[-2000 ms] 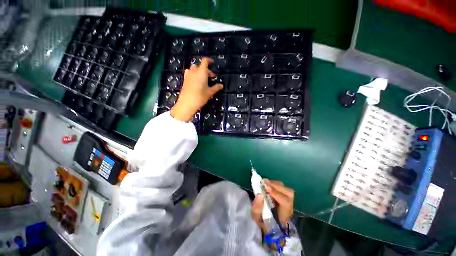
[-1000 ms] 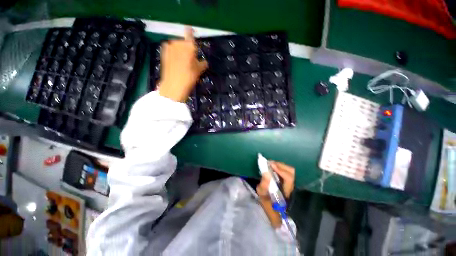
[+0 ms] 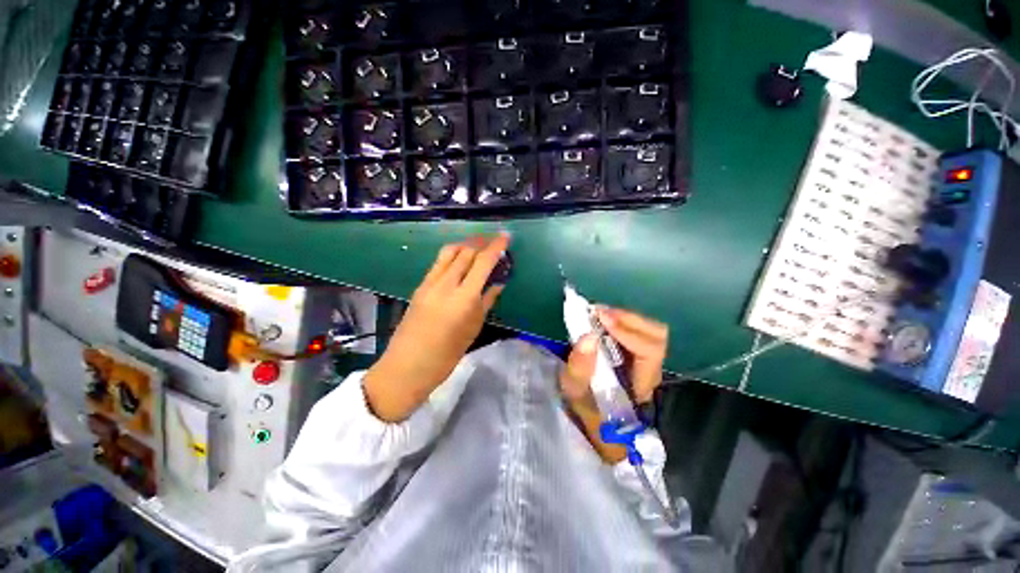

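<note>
My left hand (image 3: 445, 313) holds a round black part (image 3: 500, 269) in its fingertips over the near edge of the green mat. My right hand (image 3: 622, 364) holds the glue syringe (image 3: 604, 381) like a pen, its thin needle pointing up and forward, a little to the right of the part and apart from it. A bright blue adapter (image 3: 622, 430) is at the syringe's rear. The black pocket tray (image 3: 481, 208) lies in front of both hands, with round parts in its pockets; its far side is cut off by the picture's top edge.
Overlapped black trays (image 3: 207, 140) lie at left. At right are a loose black part (image 3: 778, 85), a white tissue (image 3: 839, 62), a white board with rows of marks (image 3: 833, 224), a blue controller (image 3: 971, 241) and a white cable (image 3: 967, 67). A keypad pendant (image 3: 179, 313) is at lower left.
My left hand has come back from over the tray to the mat's near edge, now with a black part in its fingers. The view has shifted. My right hand still holds the syringe.
</note>
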